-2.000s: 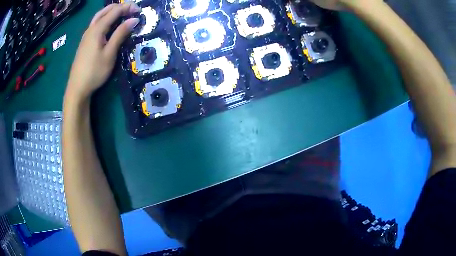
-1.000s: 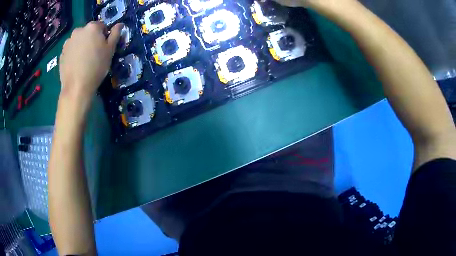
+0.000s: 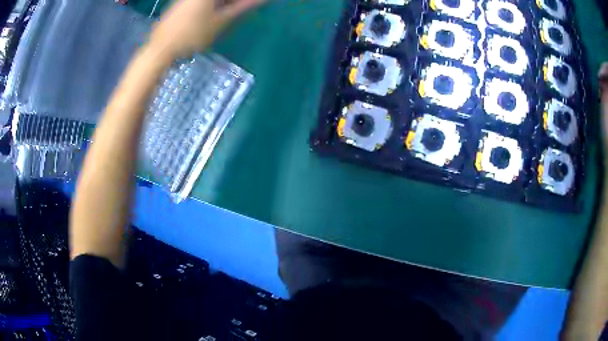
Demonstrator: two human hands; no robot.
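Observation:
The black module tray [image 3: 460,182] lies on the green bench top at the right, holding rows of silver modules [image 3: 365,125] with dark round centres and orange edges. My left hand [image 3: 193,21] is at the top left, partly cut off by the upper edge, above the far end of the clear small-parts tray [image 3: 223,126]. It is blurred, and whether it holds anything cannot be told. My right hand [image 3: 603,74] barely shows at the right edge, beside the black tray; its fingers cannot be made out.
Stacked clear trays [image 3: 47,126] stand at the left, with loose clear film [image 3: 80,56] above them. The bench's front edge curves across below both trays. Dark, white-marked material [image 3: 167,270] lies at the lower left, near the blue floor [image 3: 227,233].
The view has swung left, so the black tray now shows further right. My left hand is off the black tray and out by the clear tray. My right hand is now at the black tray's right side.

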